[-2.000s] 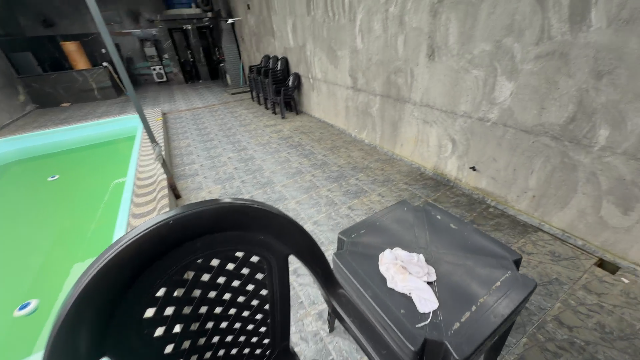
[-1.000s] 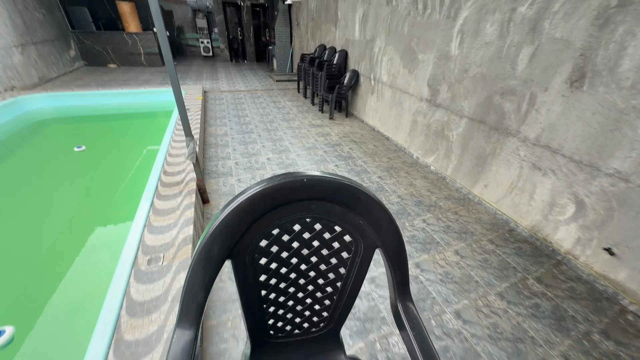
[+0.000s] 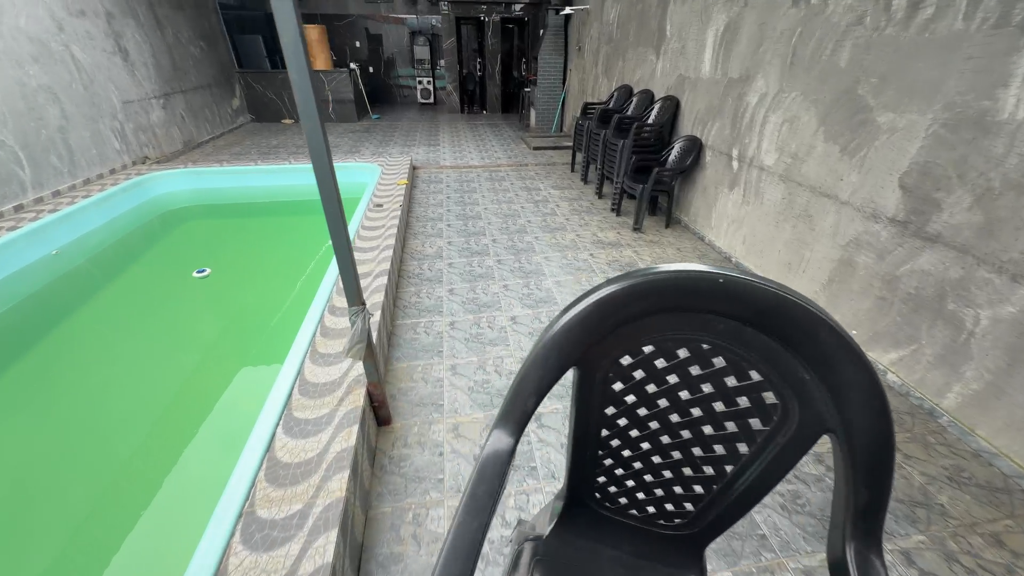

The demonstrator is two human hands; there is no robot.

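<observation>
Neither my left hand nor my right hand shows in the head view, so what they hold or touch is hidden. Nearest to me, at the lower right, stands a black plastic armchair (image 3: 720,312) with a lattice back. Its armrests and part of the seat run out of the bottom of the frame.
A pool (image 3: 184,352) with green water lies on the left, edged by wave-patterned tiles (image 3: 296,448). A metal post (image 3: 324,168) rises beside it. Stacked black chairs (image 3: 640,136) stand against the rough grey wall (image 3: 840,144). Farther back are a dark counter (image 3: 296,92) and a loudspeaker (image 3: 425,90).
The view has swung left towards the pool. The small black table with a white cloth on it, seen two seconds ago, is out of frame.
</observation>
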